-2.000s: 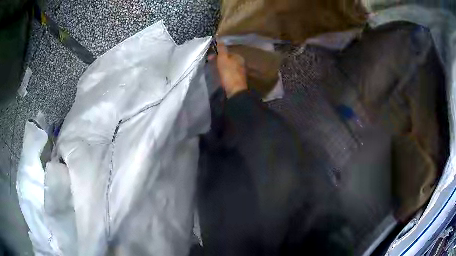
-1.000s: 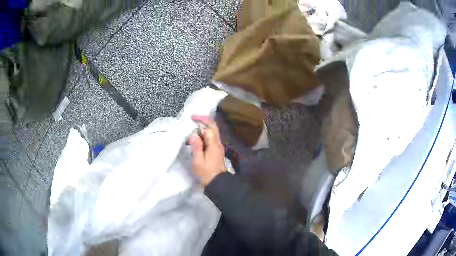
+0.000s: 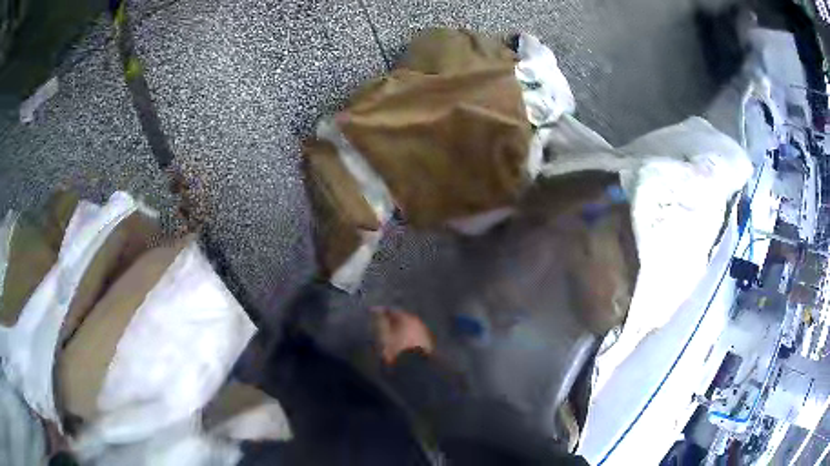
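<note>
A part-sewn tan-and-white garment piece (image 3: 173, 337) lies bunched at the lower left, with tan panels showing between white parts. My right hand (image 3: 402, 335) is blurred at the lower centre, apart from that piece, with its dark sleeve behind it. Its fingers look bent; whether it holds anything cannot be told. My left hand cannot be made out. Another tan piece with white edges (image 3: 446, 136) lies crumpled on the floor ahead.
The grey speckled floor (image 3: 246, 82) has a dark strip with yellow marks (image 3: 146, 109) at the left. At the right, white fabric (image 3: 678, 209) lies over the trough beside a blue-edged white table (image 3: 637, 400). Brown cloth (image 3: 601, 264) hangs inside it.
My right hand has moved off the white side of the piece. The piece now lies further left and lower, with more tan showing. The view has shifted.
</note>
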